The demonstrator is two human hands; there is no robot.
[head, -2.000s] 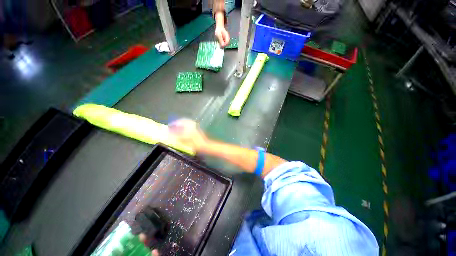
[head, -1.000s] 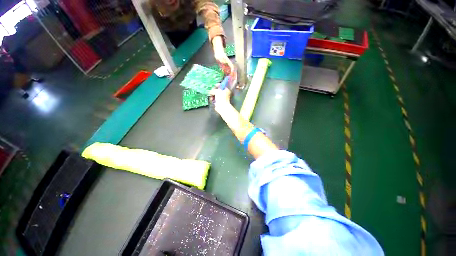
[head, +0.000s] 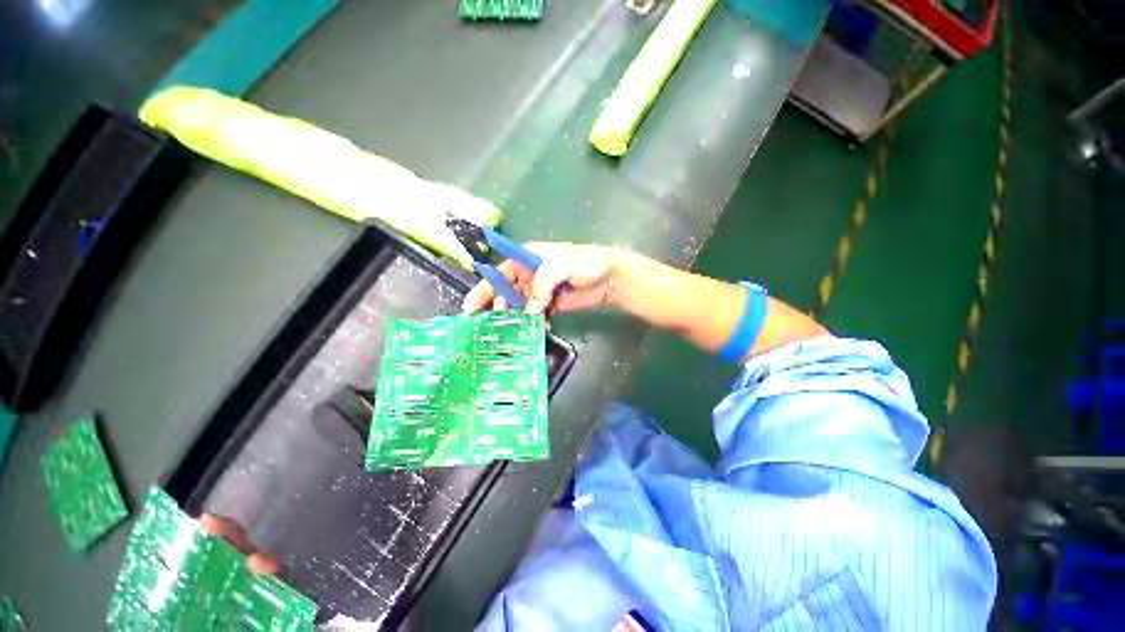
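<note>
My right hand (head: 555, 279) holds blue-handled side cutters (head: 496, 262), jaws pointing up-left, and grips the top right edge of a green circuit board (head: 459, 393) above the black work tray (head: 370, 226). My left hand (head: 239, 544) shows only as fingertips at the lower left, on the upper edge of a second green board (head: 197, 580), which is cut off by the picture's bottom. A black brush (head: 342, 417) lies in the tray, partly behind the first board. Pale clippings are scattered on the tray bottom.
A yellow-green roll (head: 302, 163) lies beyond the tray, a thinner one (head: 650, 77) farther right. A loose board (head: 83, 484) lies left of the tray, another (head: 501, 9) at the top edge. A second black tray (head: 77, 247) is far left. A cart (head: 843, 89) stands upper right.
My right hand has come back from the far boards near the other person to above the tray, bringing a board. The view has tilted down. My left fingers and the second board are in view again.
</note>
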